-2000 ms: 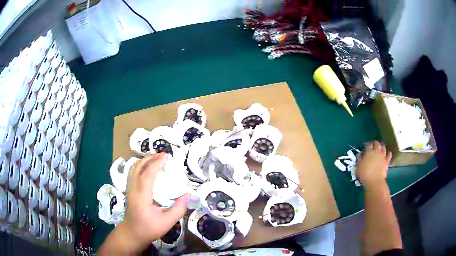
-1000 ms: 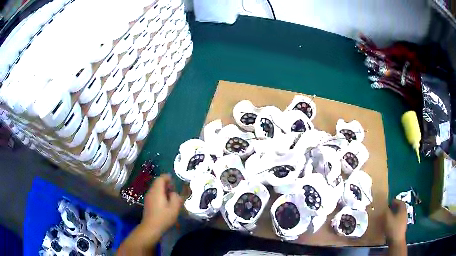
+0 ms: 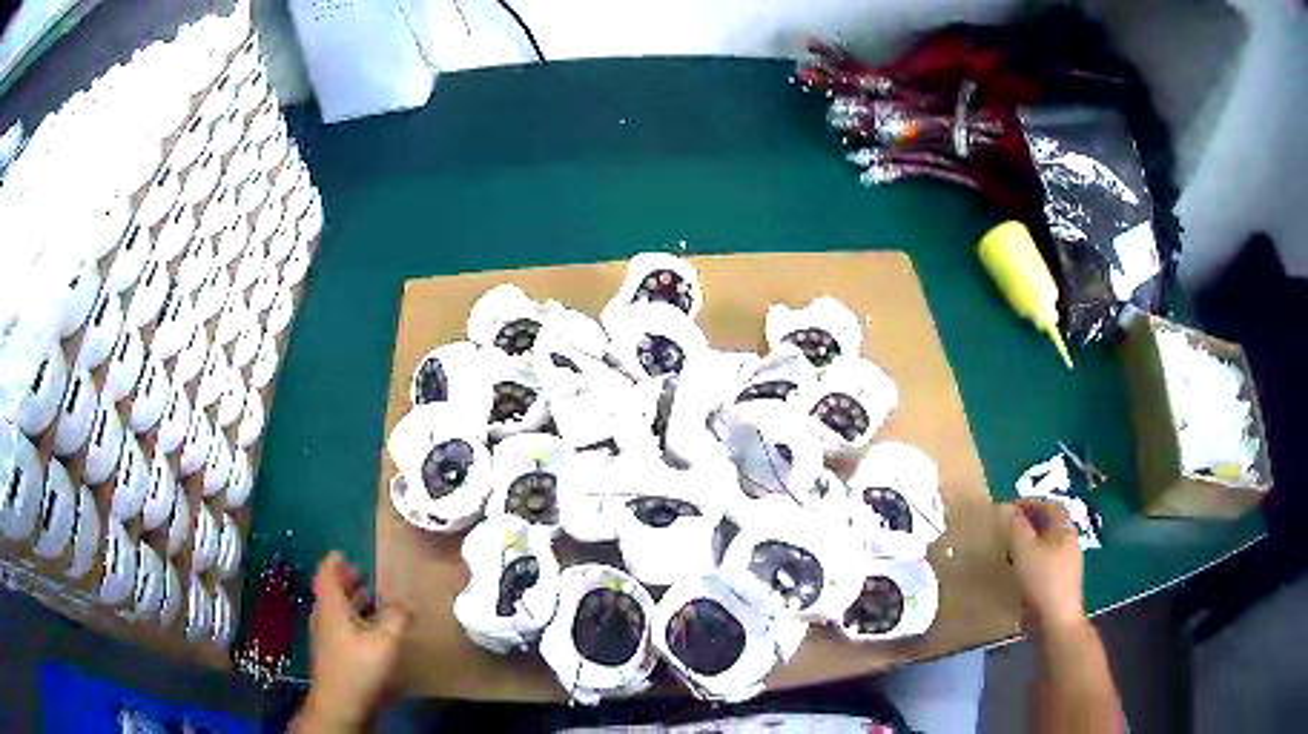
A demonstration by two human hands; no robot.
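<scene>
Many white camera housings (image 3: 604, 625) with dark lamp boards lie piled on a brown cardboard sheet (image 3: 940, 409) on the green bench. My left hand (image 3: 352, 631) is at the sheet's front left edge, fingers curled, its thumb over the board. My right hand (image 3: 1047, 566) is at the sheet's front right edge, its fingertips beside small white fittings (image 3: 1044, 479). Both hands appear to grip the sheet's edges; the fingers under it are hidden. No housing is in either hand.
Tall tiers of stacked white housings (image 3: 144, 344) stand at left, with red wires (image 3: 270, 624) by their front corner. At right are a yellow bottle (image 3: 1020, 273), a dark plastic bag (image 3: 1093, 215) and a parts box (image 3: 1198, 495). Cable bundles (image 3: 932, 122) lie at back right.
My left hand has left the housings for the sheet's left edge. My right hand has moved from the white fittings to its right edge. The view swung left, then back right.
</scene>
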